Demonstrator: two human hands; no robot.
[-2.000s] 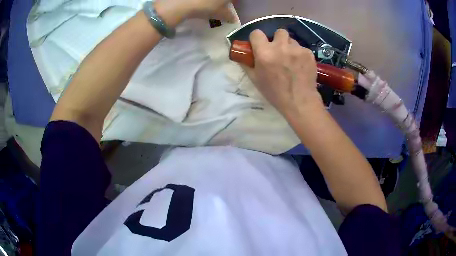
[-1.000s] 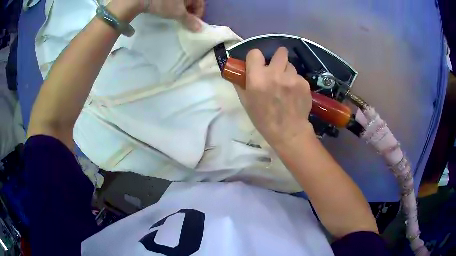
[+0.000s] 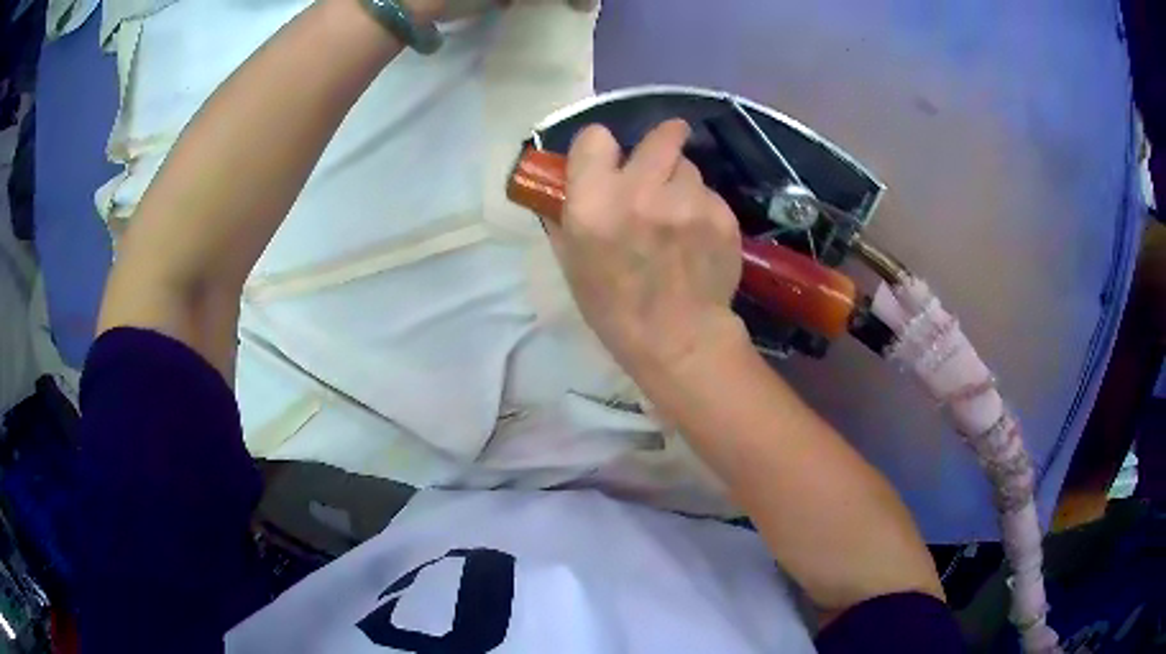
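Note:
The cream garment [image 3: 384,243] lies inside up on the table, with seam lines and folds showing. My right hand [image 3: 652,243] is shut on the orange-brown handle [image 3: 799,284] of the steam iron [image 3: 716,134]. The iron's black plate with a pale rim sits over the garment's right edge and the cover beside it. My left hand [image 3: 512,4] is at the top edge of the frame, mostly cut off, at the upper part of the garment's cream facing [image 3: 540,77]. Its fingers and grip cannot be made out.
The blue-violet table cover [image 3: 1010,166] shows a brownish area right of the iron. The wrapped pinkish-white steam hose [image 3: 985,403] runs from the iron's back down the right side. A white apron [image 3: 639,575] with a black figure meets the table's near edge. More pale cloth hangs at far left.
The iron and my right hand have moved left onto the garment's edge. My left hand has moved up and right to the frame's edge. The garment's upper part is now drawn out flatter and straighter.

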